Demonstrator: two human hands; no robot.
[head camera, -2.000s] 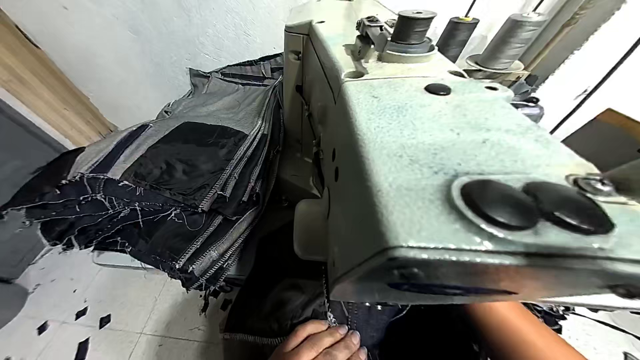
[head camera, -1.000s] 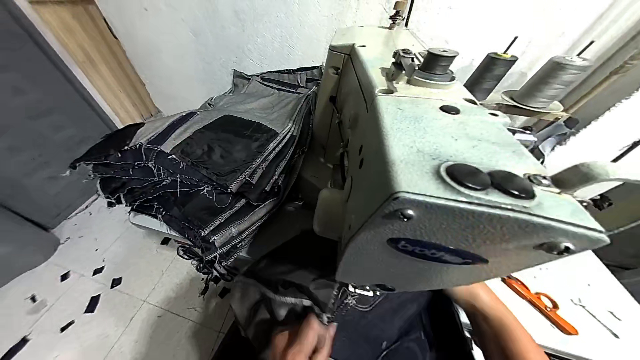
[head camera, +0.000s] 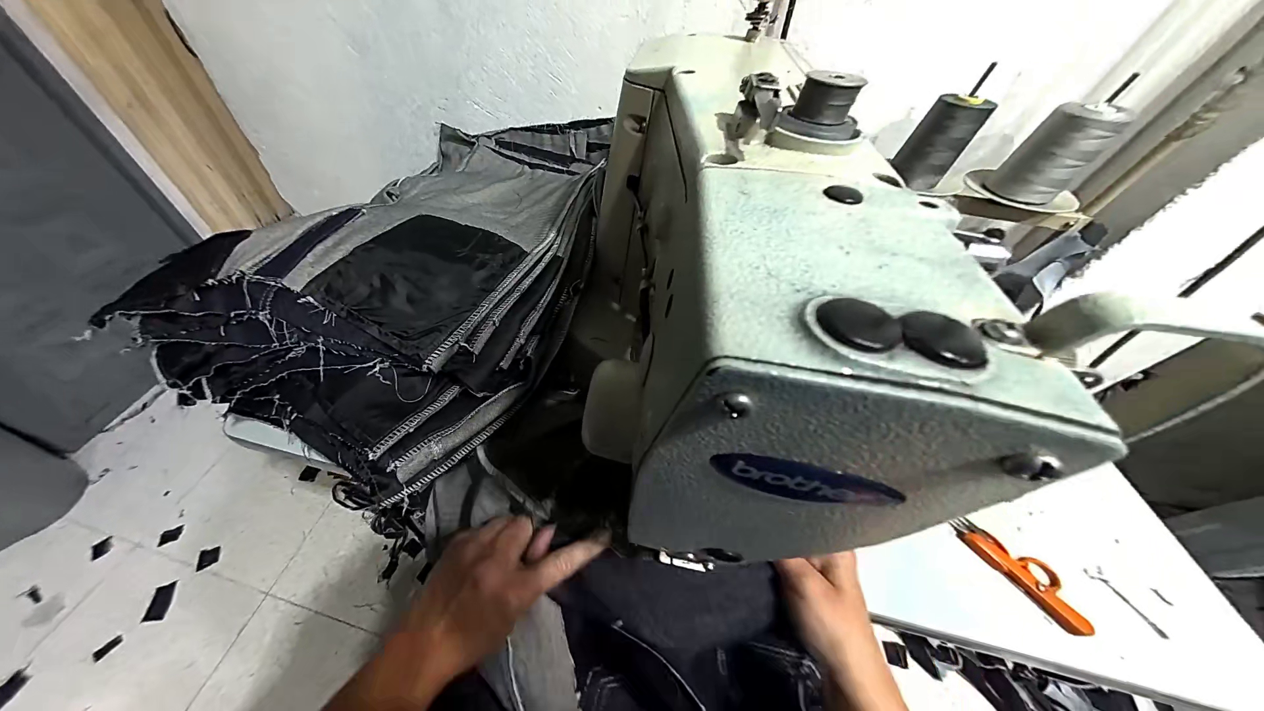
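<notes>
A Brother industrial sewing machine (head camera: 869, 444) fills the centre and right. Dark denim fabric (head camera: 662, 612) lies under its head and hangs toward me. My left hand (head camera: 504, 573) is on the cloth left of the machine head, thumb and index finger spread toward the sewing area, other fingers bent over a grey edge of the fabric; whether it pinches the cloth cannot be told. My right hand (head camera: 825, 592) rests at the right side of the denim, its fingertips partly hidden beneath the machine head. The needle is hidden behind the machine head.
A stack of denim pieces (head camera: 425, 286) with frayed edges stands left of the machine. Orange thread snips (head camera: 1027, 578) lie on the white table (head camera: 948, 583) at right, near a thin metal tool (head camera: 1126, 600). Thread cones (head camera: 1057, 153) stand behind. Dark scraps (head camera: 160, 600) litter the floor.
My left hand has opened out from a bunched grasp, its thumb and index finger now spread. More of my right hand shows beside the denim. The view has shifted.
</notes>
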